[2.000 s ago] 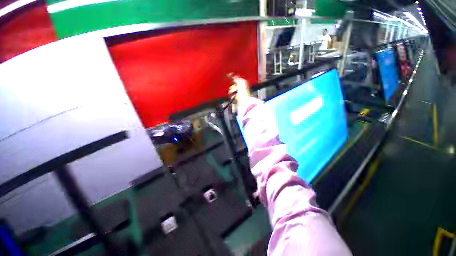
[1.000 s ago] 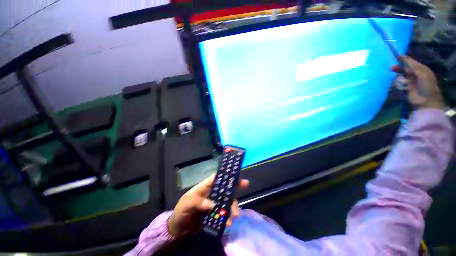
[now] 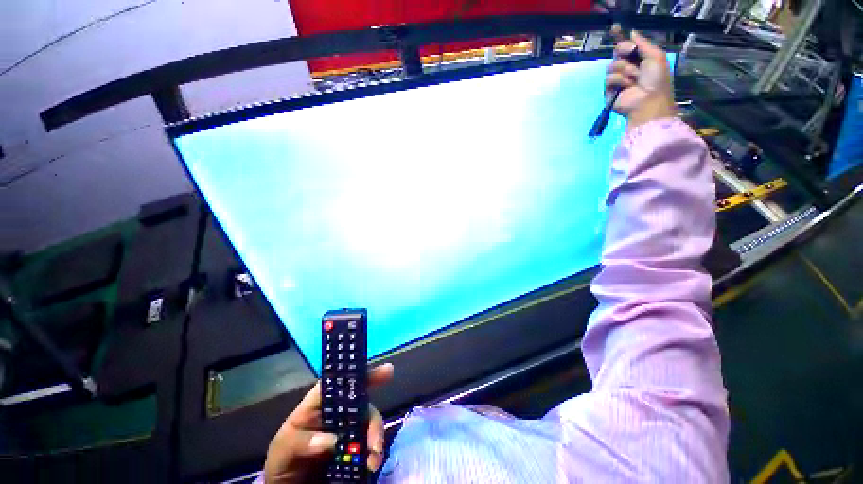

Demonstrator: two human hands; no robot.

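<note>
My left hand (image 3: pixel 308 438) holds a long black remote control (image 3: pixel 344 392) upright at the bottom, its thumb on the lower buttons and its red button at the top. My right hand (image 3: pixel 640 80) is raised at the screen's upper right corner, closed around a thin black cable (image 3: pixel 602 117) whose end points down. The television set (image 3: pixel 407 203) stands tilted in view, lit white and light blue. My right hand and sleeve cover part of its right side.
A black top rail (image 3: pixel 284 52) runs above the screen. The black padded pallet (image 3: pixel 170 350) with small white sockets lies left and below. Conveyor rails with yellow cross tracks (image 3: pixel 752 195) are at right, beside green floor. Another lit screen (image 3: pixel 849 128) is at the right edge.
The screen now sits further left in view and looks whiter. My right hand has moved left and up with the cable. My left hand has moved left and down with the remote.
</note>
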